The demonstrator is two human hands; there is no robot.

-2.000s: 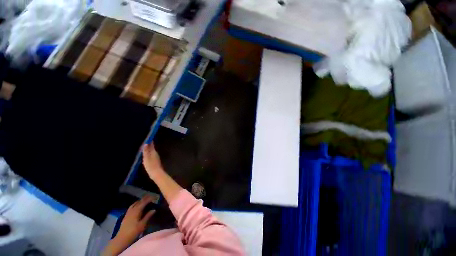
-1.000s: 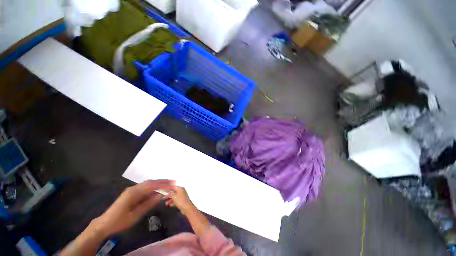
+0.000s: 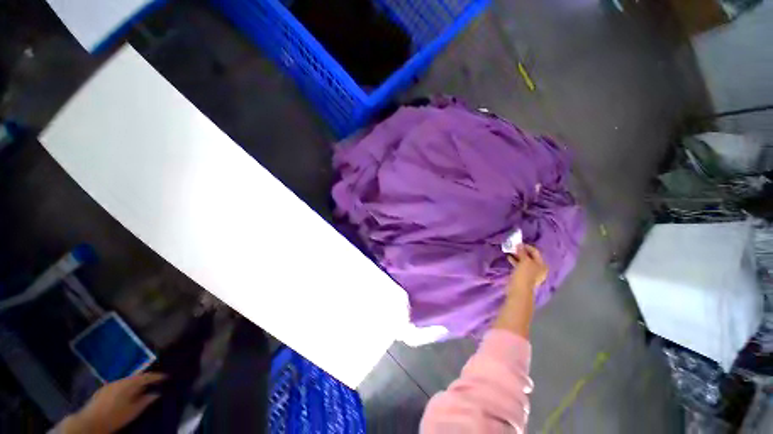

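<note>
A purple garment bundle [image 3: 424, 182], a round gathered heap, lies on the floor right of centre. Its folds draw together at a knot [image 3: 530, 200] on its right part. My right hand [image 3: 527, 264], in a pink sleeve, reaches over the bundle just below the knot. Its fingers pinch a small white paper ticket [image 3: 512, 242] against or just above the cloth; contact is unclear. My left hand [image 3: 119, 400] is at the lower left, slightly blurred, fingers apart and empty.
A long white board [image 3: 212, 220] runs diagonally left of the bundle. A blue plastic crate [image 3: 318, 72] stands behind it, and blue latticework [image 3: 314, 398] shows below the board. A blue framed part [image 3: 114, 347] is near my left hand. A white box [image 3: 695, 284] stands at right.
The view has turned right and come closer to the purple bundle. My hands, close together over the white board a second ago, are now far apart, the right one out at the bundle.
</note>
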